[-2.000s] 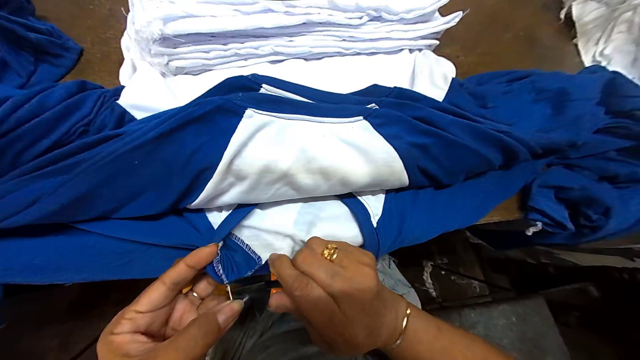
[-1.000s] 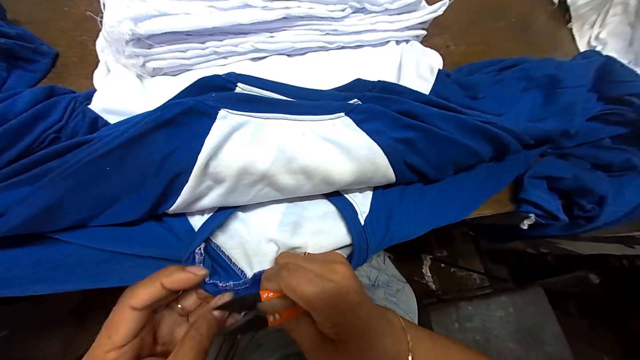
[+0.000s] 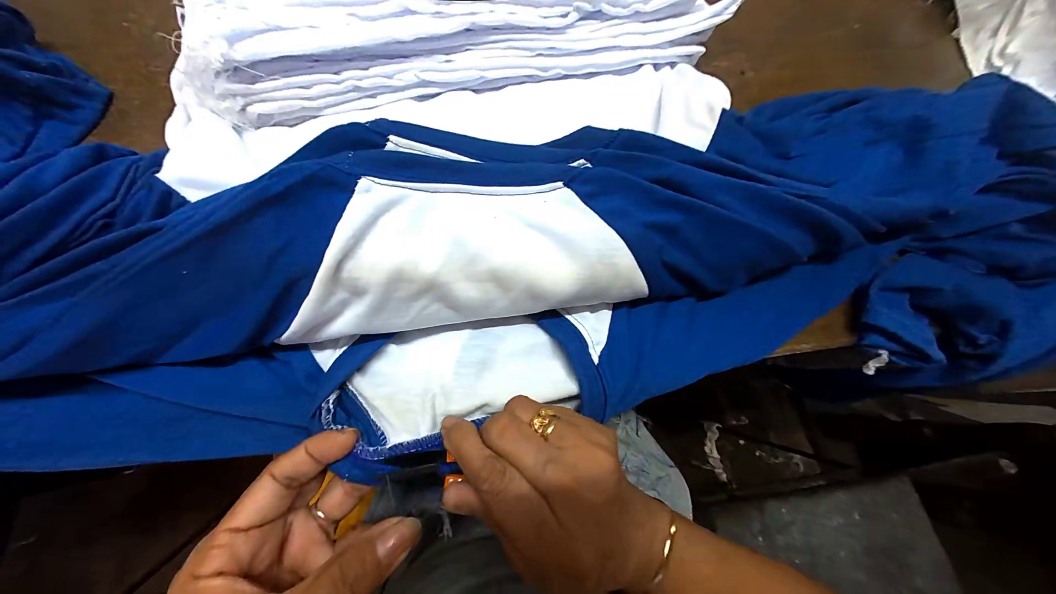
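Note:
A shirt with a white front panel (image 3: 470,256) and long blue sleeves (image 3: 165,272) lies across the table, its blue neckband toward me. My left hand (image 3: 297,520) touches the band's serged seam (image 3: 396,450) with its fingertips at the left of the neck opening; thumb and index finger are apart, and the lower fingers are partly hidden. On the right of that seam, my right hand (image 3: 544,487) pinches the band and also holds a small orange-handled tool (image 3: 452,478), mostly hidden under the fingers. The tool's kind cannot be told at this moment.
Behind the shirt stands a stack of folded white fabric pieces (image 3: 462,58). More blue fabric (image 3: 965,305) is bunched at the right edge of the brown table (image 3: 841,49), and some at the far left. A white cloth (image 3: 1011,41) lies at the top right corner.
One second ago the orange-handled tool pointed at my left fingertips below the seam; now it is mostly covered by my right hand. My left thumb has moved away from the index finger.

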